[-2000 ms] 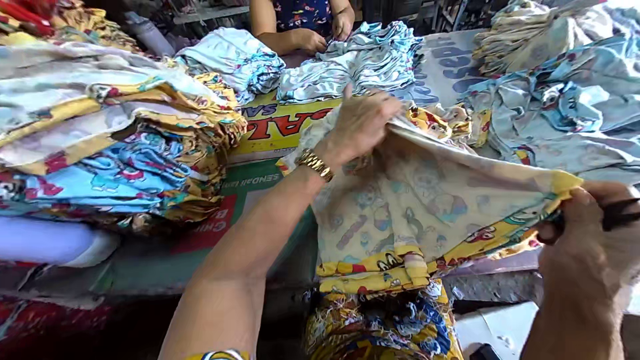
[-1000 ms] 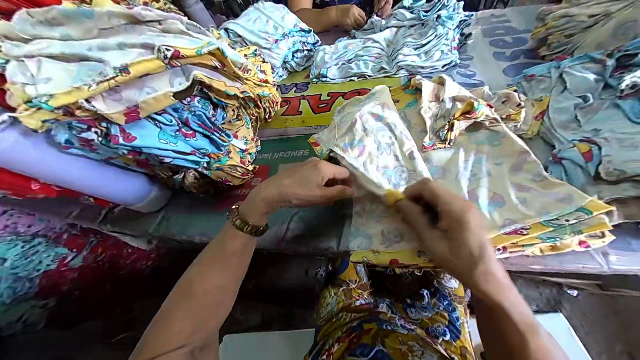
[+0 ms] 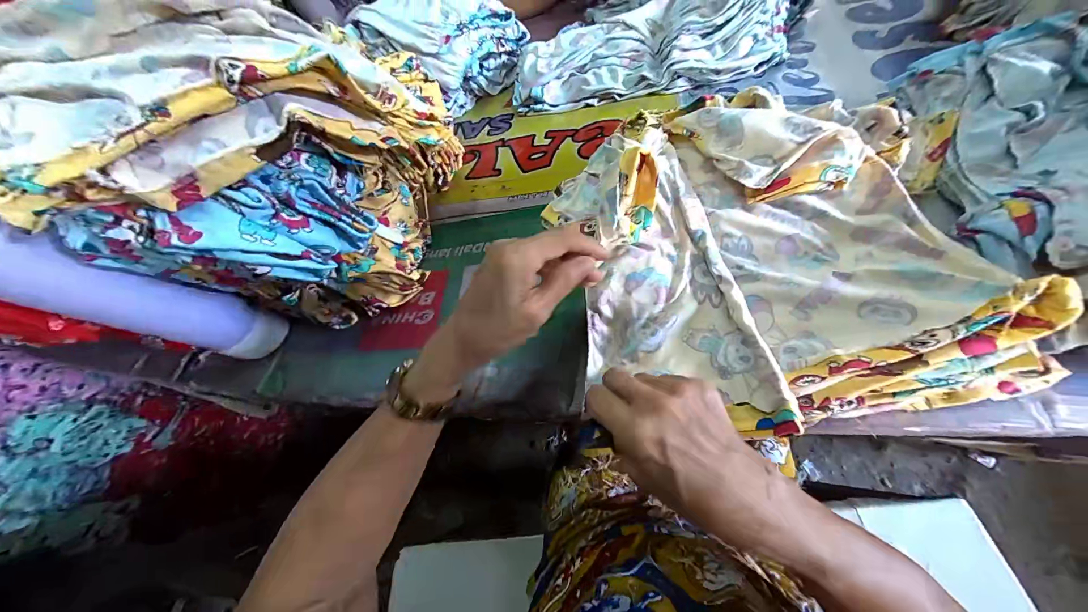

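A yellow printed fabric garment piece [image 3: 671, 297], its pale inner side up, lies over the left part of a stack of similar yellow-edged pieces [image 3: 850, 280] at the table's front edge. My left hand [image 3: 531, 293], with a gold-coloured watch or bracelet on the wrist, pinches the left edge of the piece between thumb and fingers. My right hand [image 3: 654, 421] is at its lower left corner, fingers curled down on the cloth; the fingertips are hidden, so its grip is unclear.
Yellow and blue printed cloth [image 3: 280, 212] is piled at the left, above a pale purple roll [image 3: 136, 289]. Light blue cloth bundles [image 3: 654, 51] lie at the back, more blue cloth [image 3: 1011, 127] at the right. A printed banner [image 3: 527, 153] covers the table. Patterned cloth [image 3: 663, 535] hangs below the edge.
Two seconds ago my right hand held a yellow-edged corner out at the far right; now it is at the lower left corner of the piece. The piece now lies spread over the stack's left part.
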